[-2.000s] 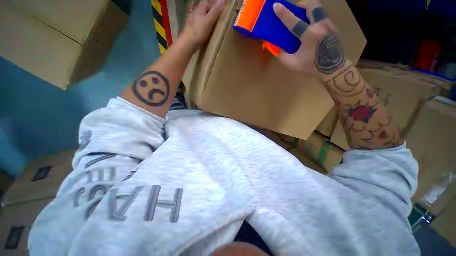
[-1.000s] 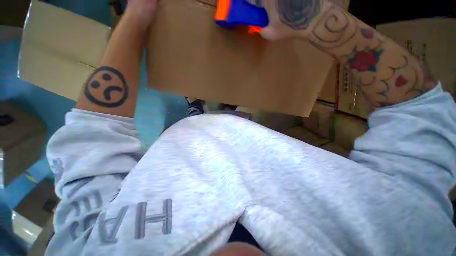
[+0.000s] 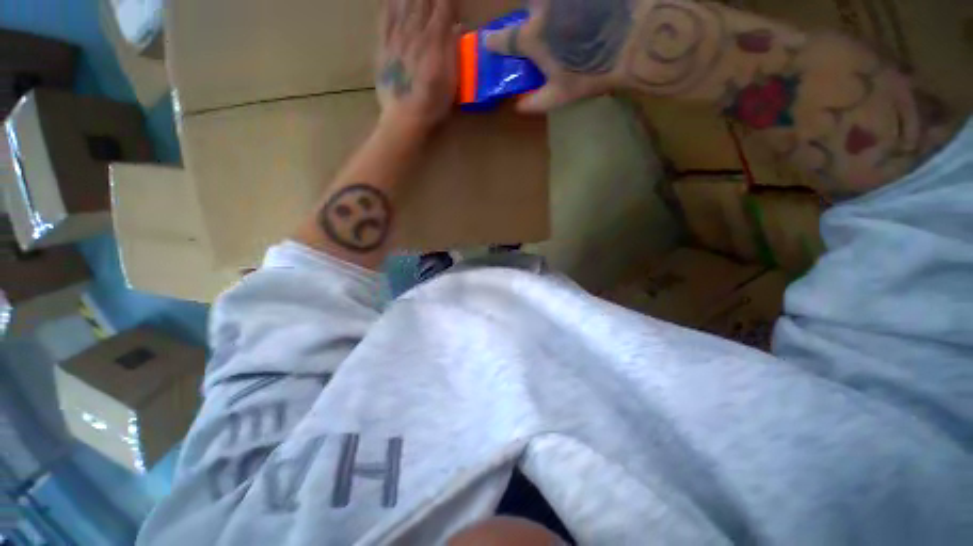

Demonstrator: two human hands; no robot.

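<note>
A plain brown carton (image 3: pixel 485 187) is in front of me, with a dark straight seam across its top face. My left hand (image 3: pixel 418 69) lies flat on the carton over the seam line, fingers stretched out, holding nothing. My right hand (image 3: pixel 555 53) holds a blue tape gun (image 3: pixel 504 75) with an orange front edge. The tape gun is at the carton's right part, close beside my left hand. My right fingers are partly cut off by the top edge and blurred. Whether tape lies under the gun cannot be seen.
A pale carton flap (image 3: pixel 160 229) sticks out at the left. Smaller closed cartons (image 3: pixel 133 368) with shiny tape stand on the blue floor (image 3: pixel 176 317) at the left. More brown cartons (image 3: pixel 699 279) are stacked at the right. A shoe (image 3: pixel 432 263) shows below the carton.
The carton's seam has come into view and its right edge now shows further left. My left hand has moved right, close to the tape gun. More floor cartons show at the left.
</note>
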